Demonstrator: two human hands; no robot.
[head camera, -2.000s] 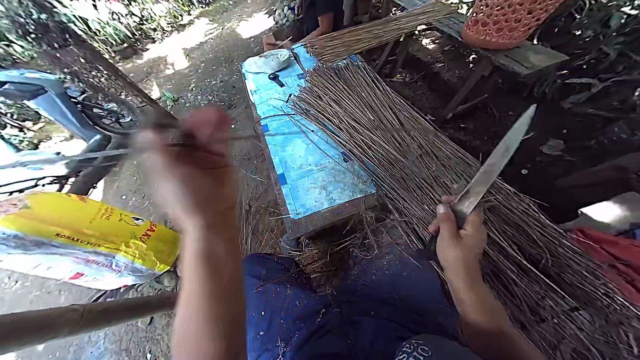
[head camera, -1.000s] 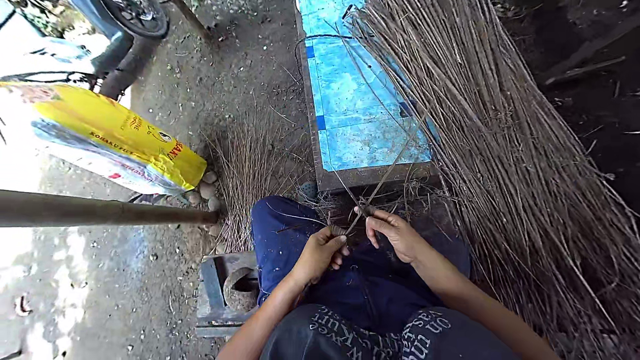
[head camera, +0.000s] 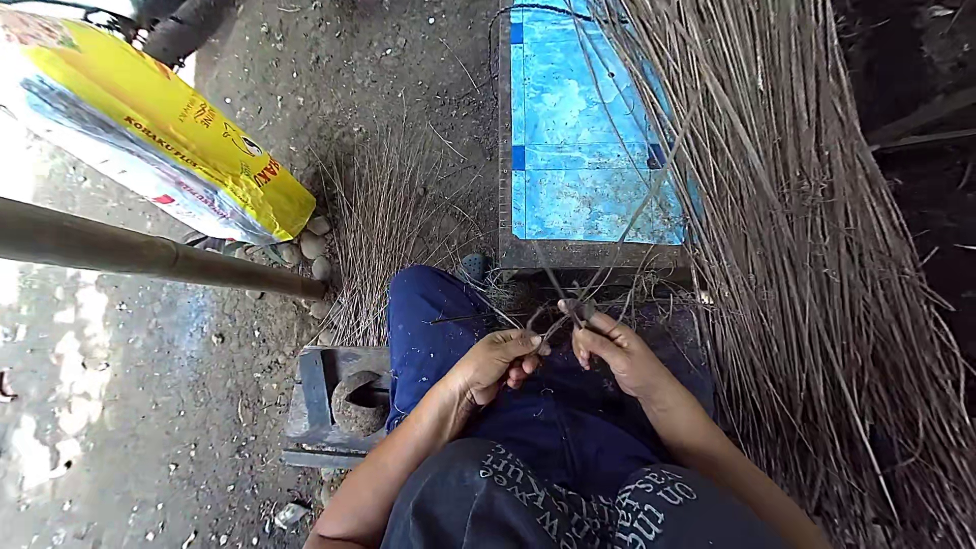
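Note:
Above my lap, my left hand (head camera: 507, 362) pinches a thin, looped brown strand (head camera: 550, 329) between thumb and fingers. Just to its right, my right hand (head camera: 610, 343) holds the crossing of the same dark strands near its fingertips, and long thin ends rise from there over the table edge. A large pile of thin dry brown sticks (head camera: 793, 229) lies along my right side, partly over the blue-covered table (head camera: 595, 198). A smaller bunch of fine sticks (head camera: 377, 236) lies beyond my left knee. No knife can be made out now.
A bamboo pole (head camera: 152, 255) reaches in from the left, below a yellow and white printed sack (head camera: 183, 137). Beside my left thigh is a wooden bench (head camera: 320, 442) with a rounded, stone-like object (head camera: 358, 404) on it. Small stones (head camera: 313, 244) lie near the pole's end.
Two seconds ago my right hand held a knife and my left was raised at the left. Both hands came together over my lap by one second ago. The view has tilted down.

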